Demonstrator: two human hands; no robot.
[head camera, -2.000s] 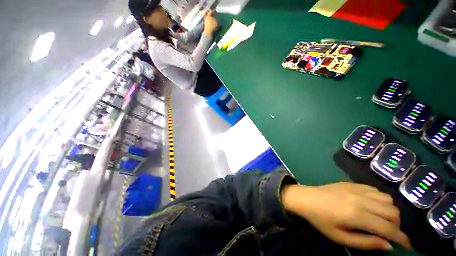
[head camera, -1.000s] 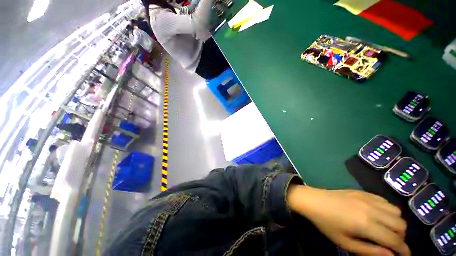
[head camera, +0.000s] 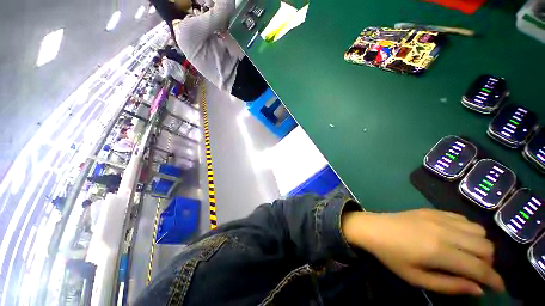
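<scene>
Smartwatch units without straps, with lit screens showing white and green marks, stand in two rows at the right. The near row, with one unit here (head camera: 487, 183), lies along a black mat (head camera: 439, 190). The far row, with one unit here (head camera: 512, 125), lies on the green bench. The right edge cuts both rows off. My left hand (head camera: 427, 251) rests palm down beside the near row, fingers loosely bent and slightly apart, touching no watch that I can see. Nothing shows in it; its underside is hidden. My right hand is out of the picture.
A phone in a patterned case (head camera: 394, 50) lies with a pen (head camera: 439, 28) at the back. Paper slips (head camera: 287, 21) lie at the bench's far end, near a seated person (head camera: 206, 42). A pale tray (head camera: 533, 21) is at the top right. A white-topped blue crate (head camera: 299, 164) stands beside the bench.
The camera view has shifted slightly, so the bench things sit at other places in the picture. My left hand stays beside the near row, with little change. The watches keep their arrangement.
</scene>
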